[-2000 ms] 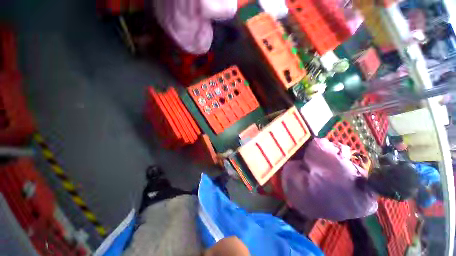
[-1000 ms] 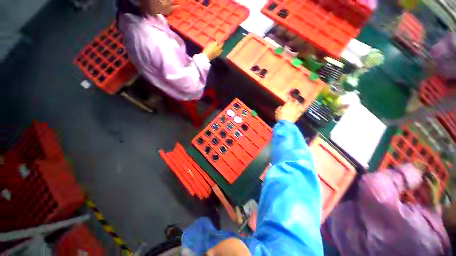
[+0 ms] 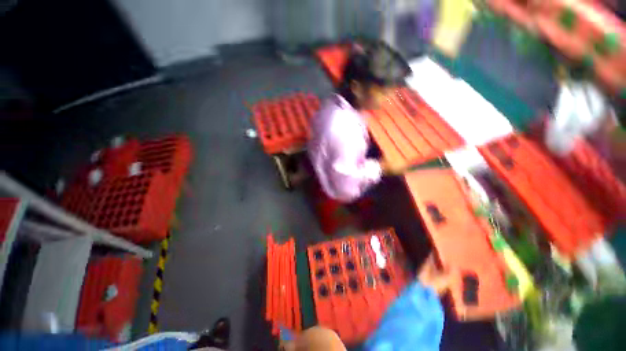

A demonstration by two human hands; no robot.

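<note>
My right hand (image 3: 434, 274), blurred, is at the near rim of a pale orange-red divided tray (image 3: 456, 243) on the bench. I cannot tell whether its fingers grip the rim. A blue sleeve covers that arm. Small dark units (image 3: 436, 213) lie in the tray's far part, and another dark group (image 3: 470, 288) lies nearer. Green tabs are on its right rim. Left of my hand is a red tray (image 3: 350, 308) with rows of dark units and a white piece. My left hand is not in view.
A seated person in pink (image 3: 343, 147) works at a red tray (image 3: 412, 130) beyond. Upright red trays (image 3: 283, 284) stand left of the nearer tray. Stacked red trays (image 3: 141, 188), a pale rack frame (image 3: 82, 230) and black-yellow floor tape (image 3: 158, 284) are further left.
The view has swung left, showing more floor and the seated person. My right hand, earlier over the dark units inside the tray, is now at its near rim.
</note>
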